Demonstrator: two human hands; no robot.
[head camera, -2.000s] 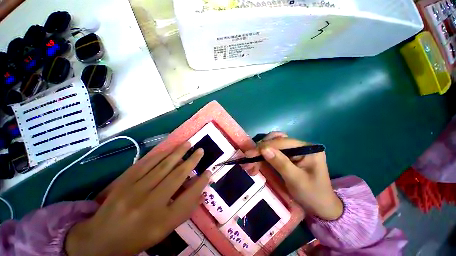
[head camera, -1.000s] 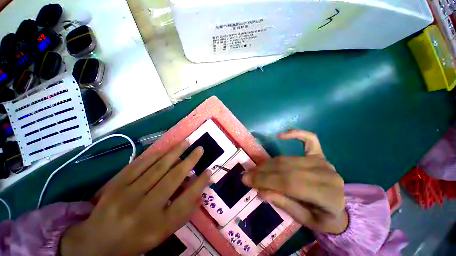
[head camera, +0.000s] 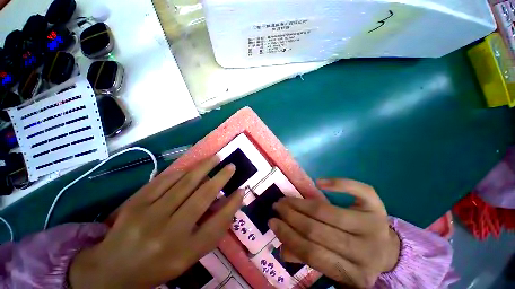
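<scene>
The salmon-pink foam tray (head camera: 252, 119) holds pale pink-white compact cameras with dark screens. My left hand (head camera: 161, 228) lies with its fingers apart over the top camera (head camera: 261, 167), covering its left part. My right hand (head camera: 339, 231) is over the second camera (head camera: 244, 228) and partly over the third camera (head camera: 265, 265). The thin dark tip of the tweezers (head camera: 251, 192) shows beyond the right fingers, near the second camera's upper edge. The rest of the tweezers is hidden by the hand. Another camera (head camera: 192, 276) shows at the bottom, partly covered.
Black rounded units (head camera: 104, 76) stand on a white board (head camera: 147, 73) at upper left, with a white sticker sheet (head camera: 59, 130) over some. A white cable (head camera: 59, 197) curves beside the tray. A white carton (head camera: 339, 34) and a yellow bin (head camera: 492, 73) stand behind. A person's sleeve (head camera: 497, 180) is at right.
My right hand has turned over and moved down across the lower cameras, so the tweezers' shaft, seen at first, is now hidden. My left hand stays nearly in place.
</scene>
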